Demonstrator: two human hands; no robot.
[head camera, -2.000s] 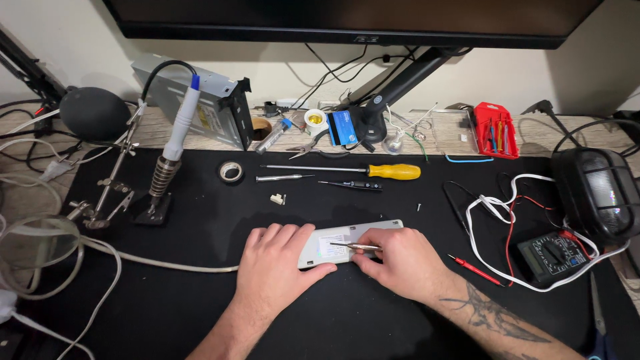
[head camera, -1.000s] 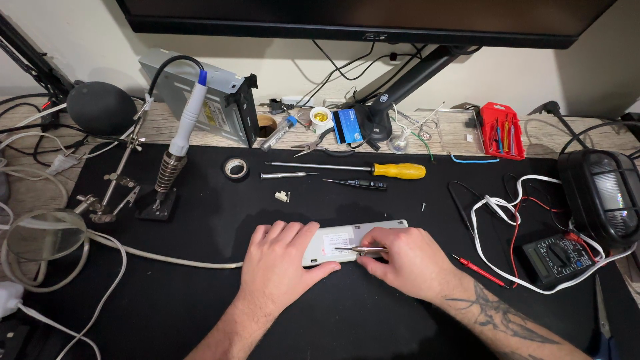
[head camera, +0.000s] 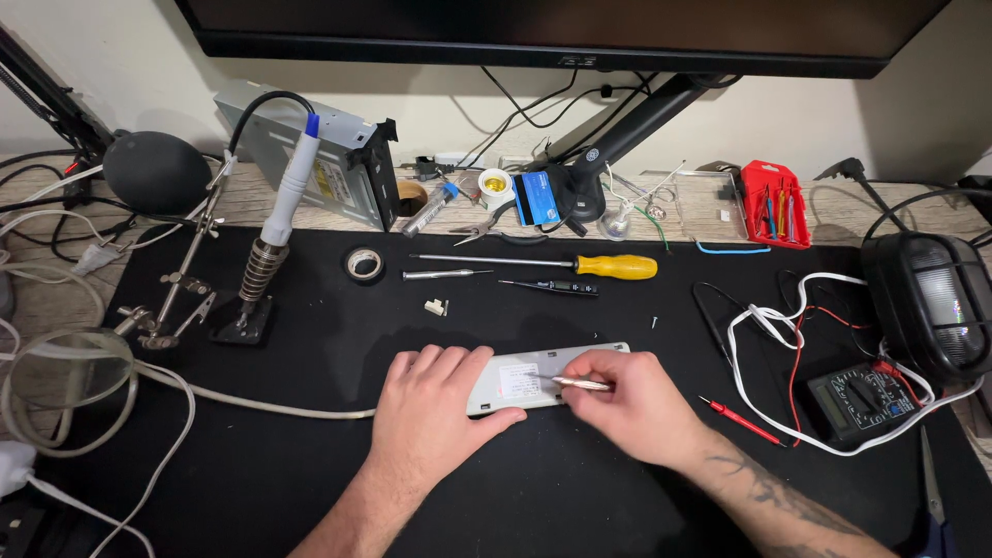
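A light grey plastic power strip (head camera: 484, 384), label side up, lies on the black mat with its cable running left. My left hand (head camera: 434, 403) grips its left part, fingers over the far edge and thumb along the near edge. Between the thumb and fingers of my right hand (head camera: 620, 395) is a slim metal precision screwdriver (head camera: 581, 384), its thin tip pointing left over the white printed label (head camera: 519, 380). Whether the tip touches the label I cannot tell. Beyond the strip lie a small cream plastic piece (head camera: 435, 307) and a small screw (head camera: 653, 322).
A yellow-handled screwdriver (head camera: 616, 267), a metal precision screwdriver (head camera: 442, 274), a voltage tester (head camera: 554, 287) and black tape (head camera: 363, 264) lie beyond my hands. A soldering iron (head camera: 287, 186) stands left in its holder. A multimeter (head camera: 856, 399), its red probe (head camera: 744, 422) and scissors (head camera: 932, 480) are right.
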